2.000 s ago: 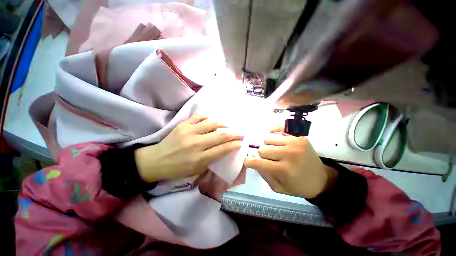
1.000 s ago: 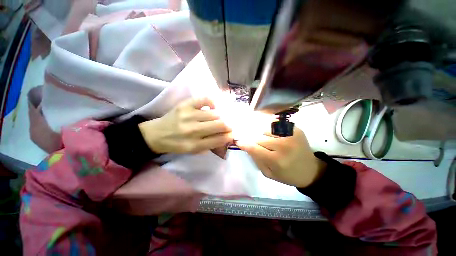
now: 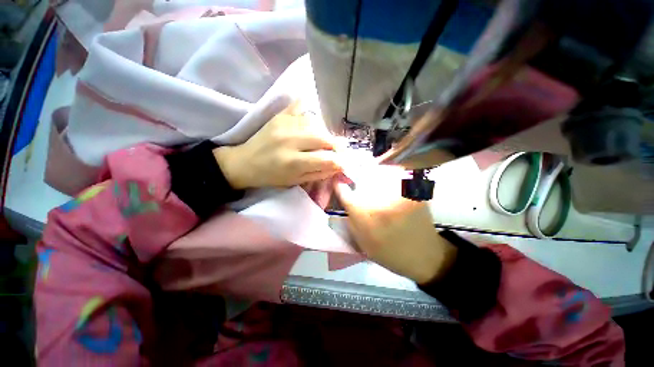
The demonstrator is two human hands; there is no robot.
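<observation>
The pink garment body, pale side up, lies heaped left of the needle, and part of it hangs over the table's front edge. My left hand lies on the cloth with its fingertips just in front of the presser foot. My right hand pinches the cloth edge between thumb and fingers, close to my left fingertips. The cloth right at the foot is washed out by the lamp. The sewing machine head stands above it.
Scissor handles, white and green, lie right of the needle. A black attachment sits right of the foot, behind my right hand. A grey ruler strip runs along the table's front edge. The machine's dark parts overhang the upper right.
The cloth in front of the needle has shifted and folded at the front edge. My hands have come together at the cloth edge. The camera view has also shifted a little.
</observation>
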